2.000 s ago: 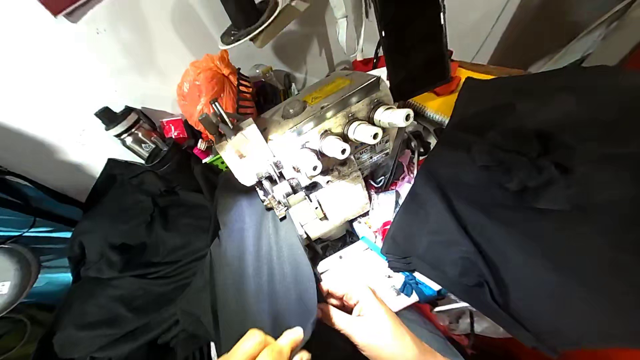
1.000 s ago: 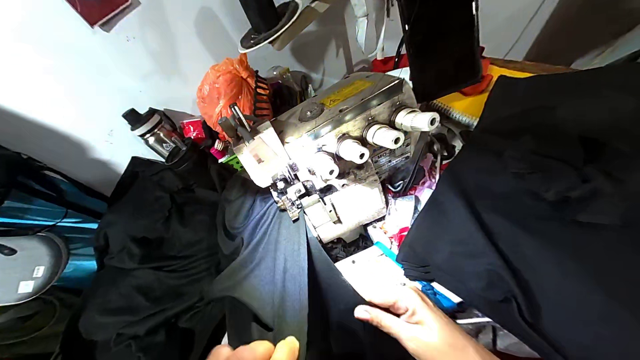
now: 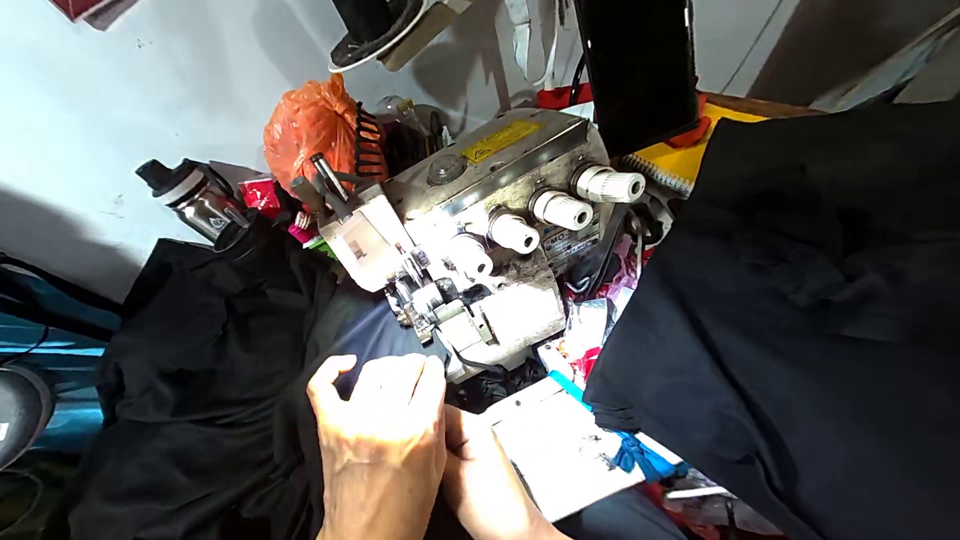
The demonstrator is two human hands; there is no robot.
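An overlock sewing machine (image 3: 487, 240) with white tension dials stands in the middle of the head view. Dark fabric (image 3: 367, 322) runs up to its presser foot area (image 3: 427, 307) and spreads over the left side. My left hand (image 3: 382, 420) lies on this fabric just in front of the presser foot, its fingers curled down; what its fingertips grip is hidden. My right hand (image 3: 480, 465) is right beside it, lower and partly behind it, with curled fingers whose tips cannot be seen.
Black fabric (image 3: 787, 322) covers the right side. A white plate (image 3: 562, 442) lies before the machine, next to a blue knotted cloth strip (image 3: 641, 456). Behind stand an orange plastic bag (image 3: 311, 131), a bottle (image 3: 199, 199) and a black panel (image 3: 637, 67).
My left hand has moved up from the lower edge to the presser foot. My right hand has come off the white plate's side to meet the left. The fabric edge between them is now covered.
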